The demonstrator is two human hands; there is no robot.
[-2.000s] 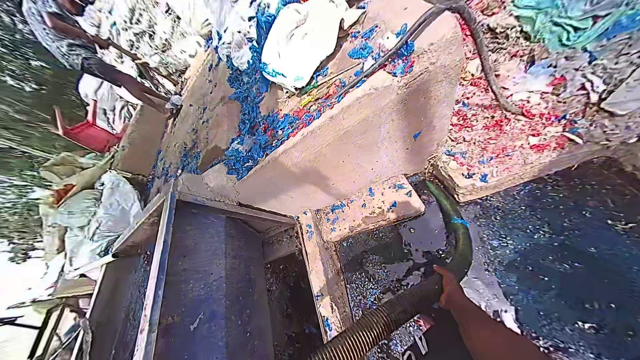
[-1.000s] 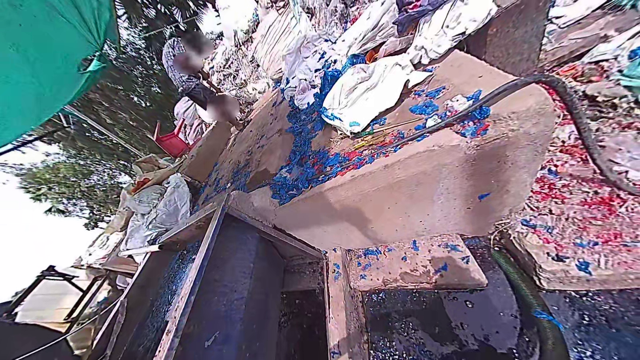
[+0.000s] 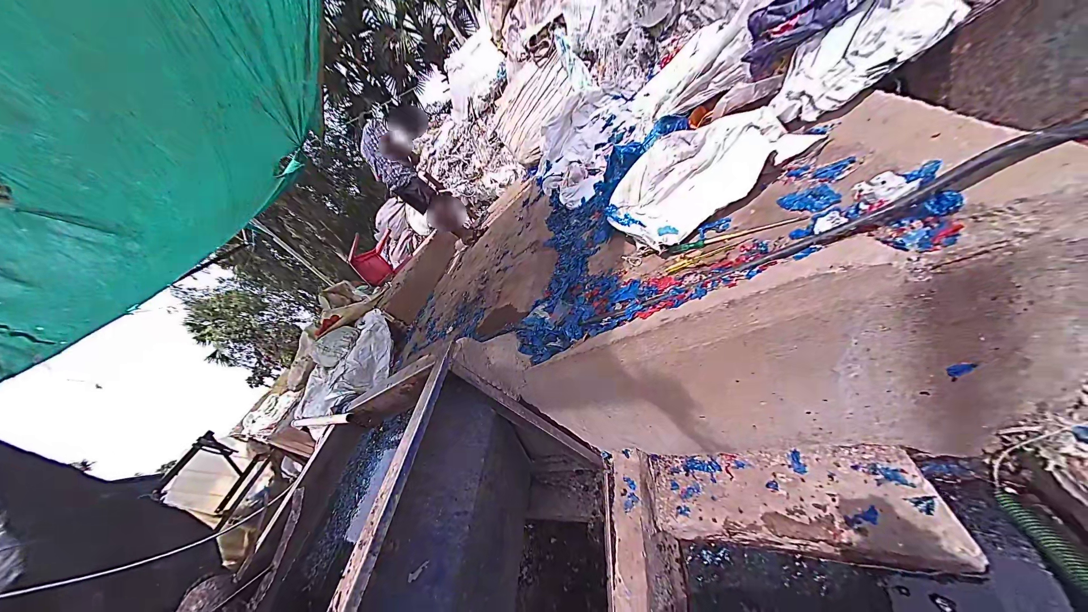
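Neither my left hand nor my right hand shows in the head view. A green ribbed hose (image 3: 1044, 535) lies at the lower right edge, beside dark water (image 3: 765, 582). A concrete ledge (image 3: 816, 510) with blue plastic scraps on it borders the water. Left of it stands a metal chute or trough (image 3: 450, 501) with raised rims. Blue and red shredded plastic (image 3: 578, 280) is spread over the concrete platform above, next to a white sack (image 3: 693, 178). A black hose (image 3: 952, 178) runs across the platform.
Another person (image 3: 408, 170) is at the upper left of the platform, near a red chair (image 3: 371, 259). Piled sacks and plastic waste (image 3: 544, 93) lie behind. A green tarpaulin (image 3: 153, 153) hangs at the left. A thin cable (image 3: 127, 563) crosses the lower left.
Two seconds ago a hand held the ribbed hose at the lower right; that hand is out of view now. The view has shifted, bringing in the green tarpaulin.
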